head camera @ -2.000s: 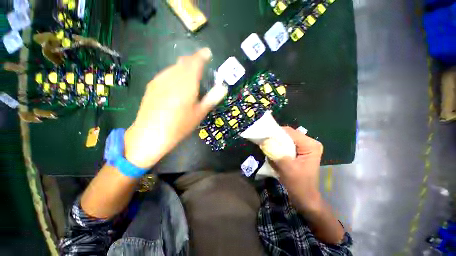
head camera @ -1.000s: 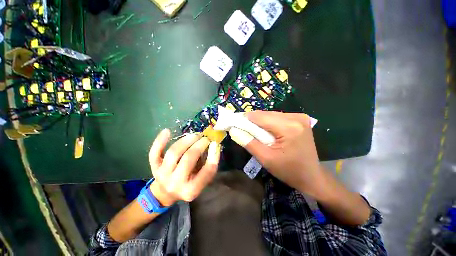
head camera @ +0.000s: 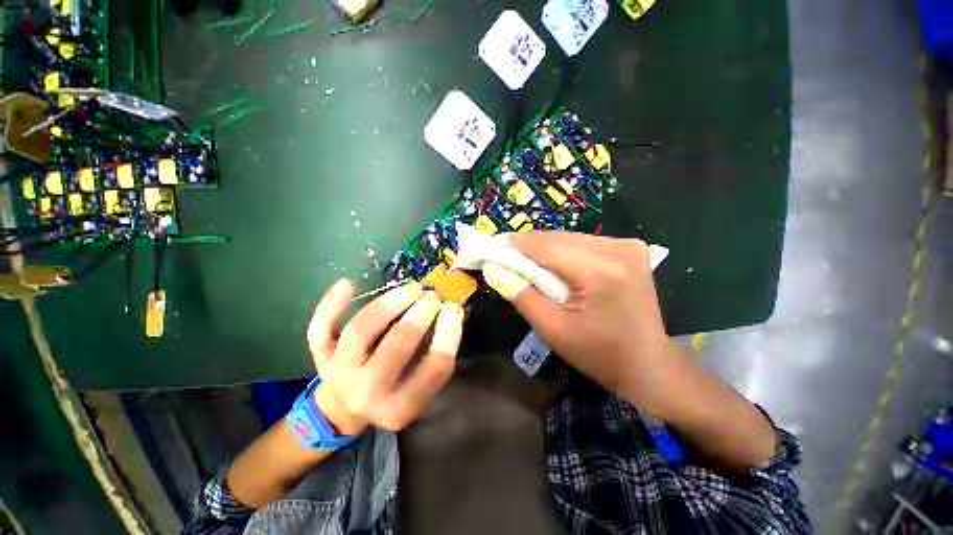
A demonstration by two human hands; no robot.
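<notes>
My left hand [head camera: 389, 350] pinches a flat yellow-tan end piece [head camera: 451, 285] between covered fingertips, at the near edge of a circuit board panel [head camera: 520, 191] with yellow blocks. My right hand [head camera: 601, 298] holds a folded white wipe [head camera: 512, 263]. Its pointed tip is at the upper edge of the end piece; whether they touch is hard to tell. White square tags [head camera: 461, 131] with dark print lie beyond the panel, on wires. Another printed tag [head camera: 531, 353] hangs below my right hand, near the bench edge.
A second board panel [head camera: 105, 190] with black wires lies at the left, with a small tan piece [head camera: 156, 313] on its lead. Thin green offcuts [head camera: 254, 26] lie at the far left of the mat [head camera: 303, 199]. A yellowish block [head camera: 355, 7] is cut off at the top edge.
My left hand has come back from over the tags and now pinches the end piece. My right hand has moved left with the wipe to meet it. The view has also shifted.
</notes>
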